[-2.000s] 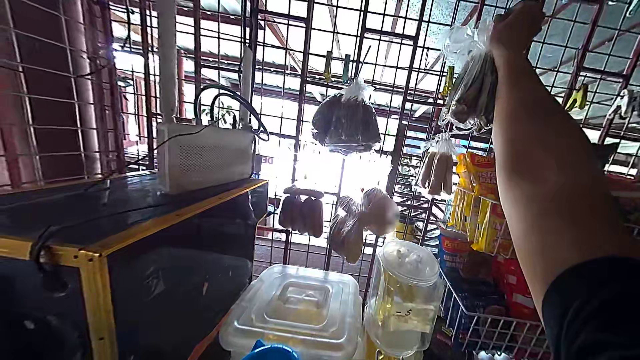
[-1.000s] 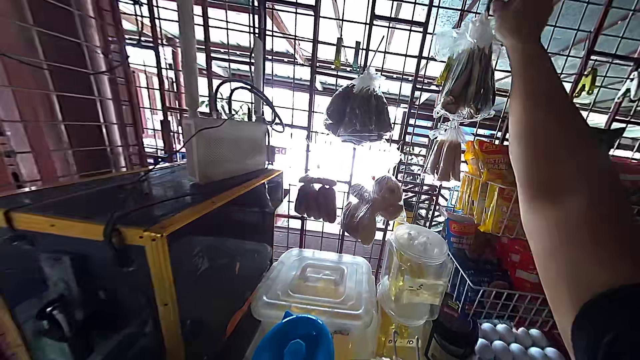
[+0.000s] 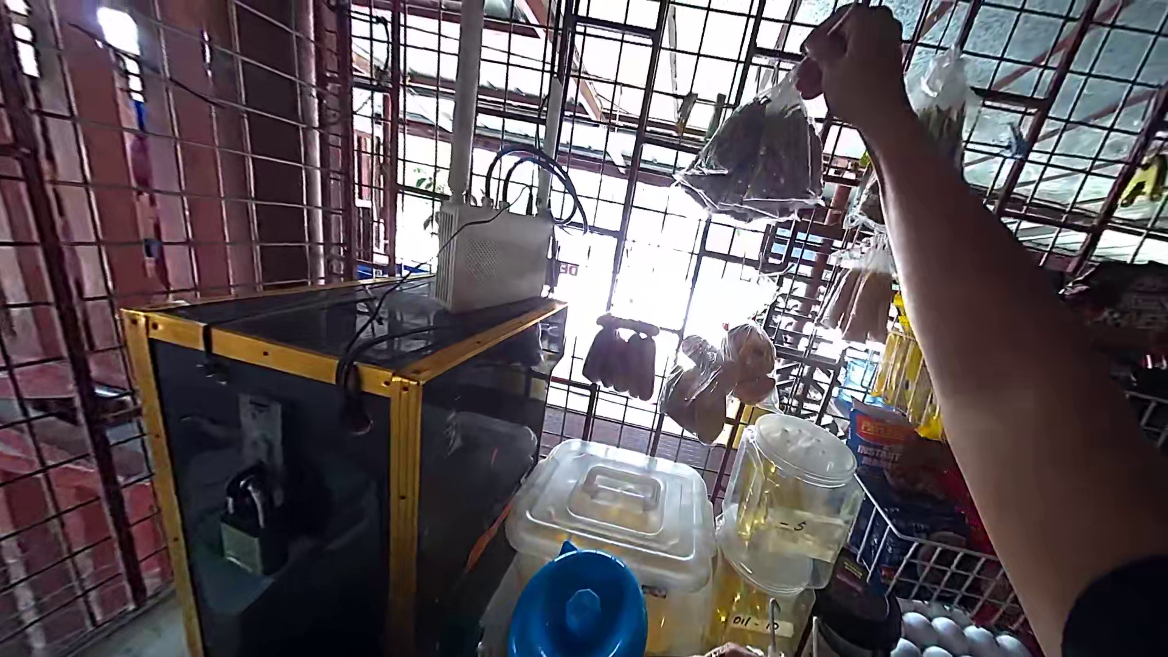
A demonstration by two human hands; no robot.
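My right hand (image 3: 853,68) is raised at the upper middle right, its fingers closed at the gathered top of a bunch of clear plastic bags (image 3: 757,160) with dark contents. The bunch hangs against the wire grille. Behind my forearm hang another clear bag (image 3: 940,100) and a bunch of slim bags with brownish contents (image 3: 858,292). Lower down hang a dark bunch (image 3: 622,358) and rounded clear bags (image 3: 703,388). At the bottom edge a sliver of what may be my left hand (image 3: 730,650) shows; what it holds is hidden.
A dark cabinet (image 3: 406,365) with yellow edging and a padlock (image 3: 254,525) stands left, a white router (image 3: 493,255) on top. Below are a lidded plastic box (image 3: 616,506), a blue plastic object (image 3: 579,607), clear jars (image 3: 794,511), a wire basket (image 3: 940,566) and eggs (image 3: 949,634).
My right hand has moved left from the bags at the upper right to the top of the middle bunch, which hung untouched in both earlier frames.
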